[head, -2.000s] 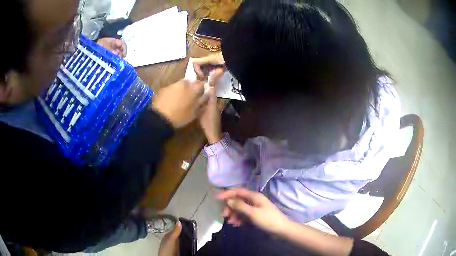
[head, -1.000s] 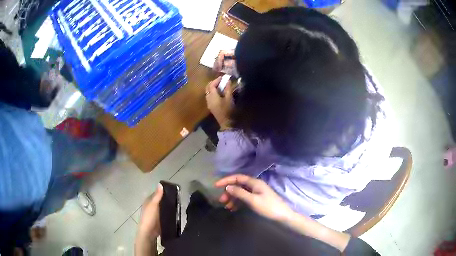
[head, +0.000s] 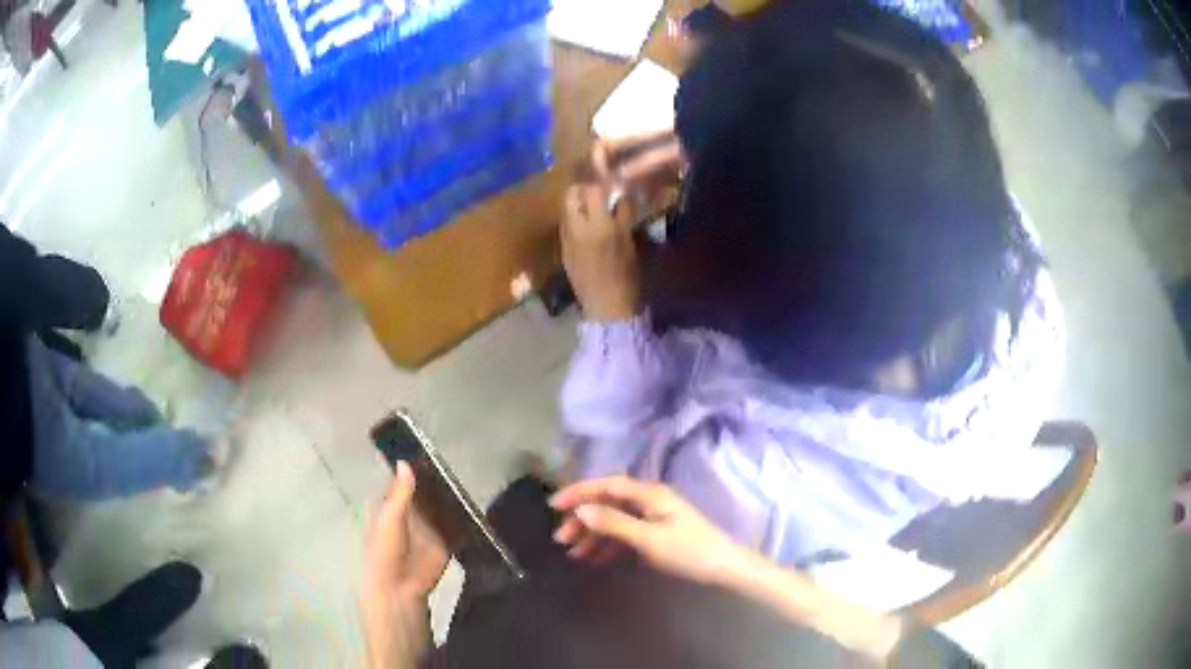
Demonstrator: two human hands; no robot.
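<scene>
My left hand, at the bottom centre-left, holds a dark smartphone, tilted so that its thin bright edge shows. My right hand reaches in from the lower right. Its index finger points left towards the phone and the other fingers are loosely curled, without touching it. No object shows in the right hand, though the image is blurred.
A seated person in lilac works at a wooden desk on a curved wooden chair. Blue slatted crates and white paper lie on the desk. A red bag is on the floor. Another person's legs are at left.
The view has shifted, and the person in black at left has gone from beside the desk. The phone has come up and tilted. The right hand keeps nearly the same pose.
</scene>
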